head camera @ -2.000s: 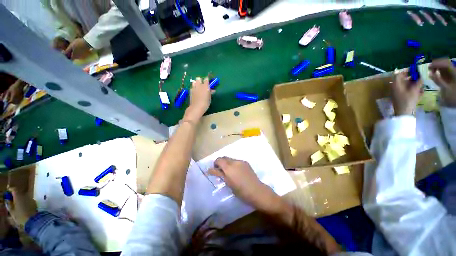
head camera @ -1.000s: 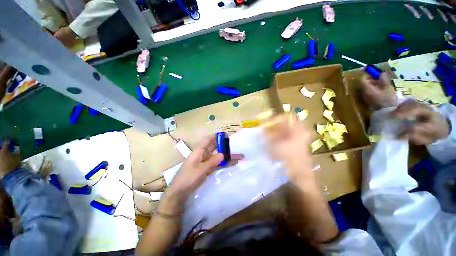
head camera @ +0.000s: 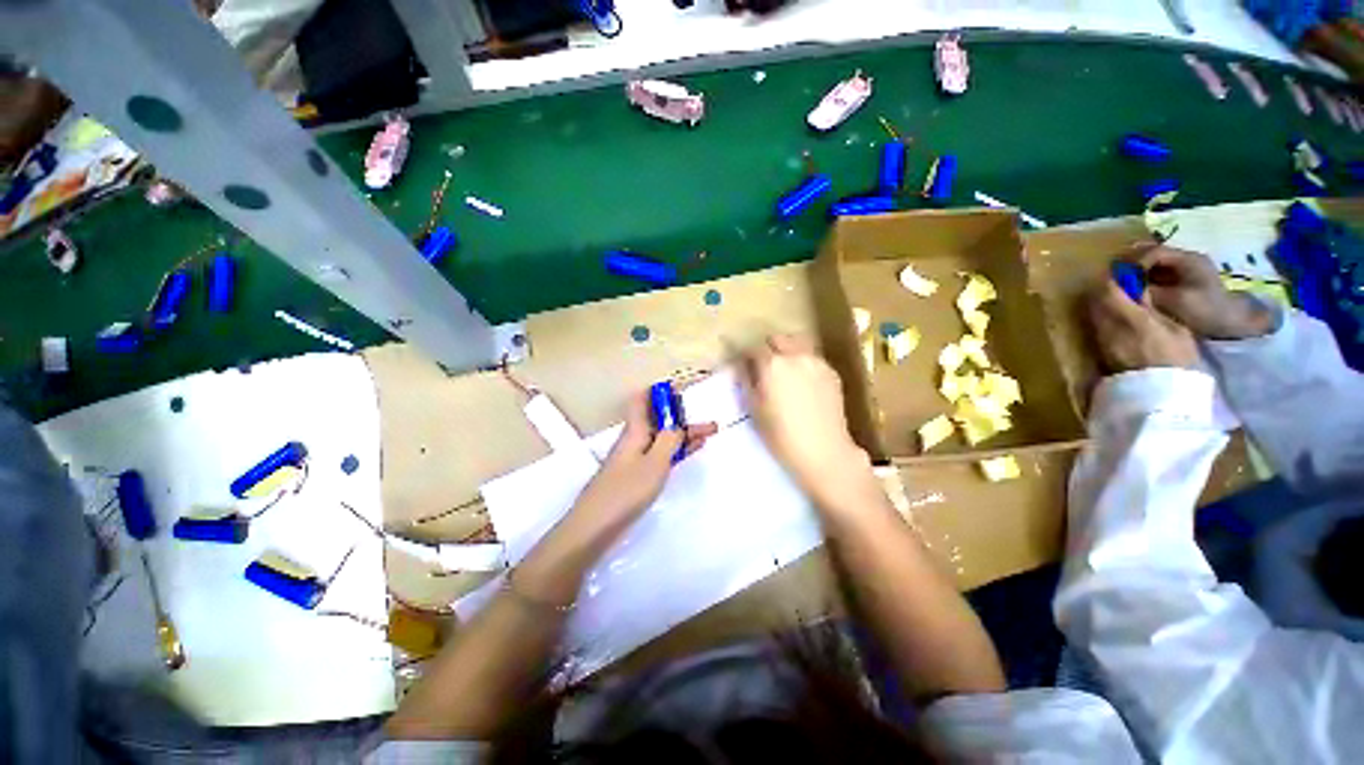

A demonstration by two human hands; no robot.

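Observation:
A blue battery pack (head camera: pixel 666 407) stands up from my left hand (head camera: pixel 631 460), held in the fingers above the white sheet (head camera: pixel 703 523). My right hand (head camera: pixel 800 401) is at the sheet's upper right corner, fingers pointing down. Its fingertips are small, and I cannot tell whether they hold anything. A white piece (head camera: pixel 712 401) lies between my two hands. A white strip with thin reddish wires (head camera: pixel 554 425) lies left of my left hand. Another wired white strip (head camera: pixel 464 558) lies lower left, near an amber piece (head camera: pixel 415 632).
A cardboard box (head camera: pixel 1062 351) with yellow scraps stands right of my right hand. The green belt (head camera: pixel 584 194) carries blue packs and pink parts. A grey metal upright (head camera: pixel 284 194) slants at left. Blue packs lie on the left white sheet (head camera: pixel 299 673). A white-sleeved person works at right.
My left hand has come back from the belt and now holds a blue pack. My right hand has moved forward and right to the sheet's upper corner. The view has shifted.

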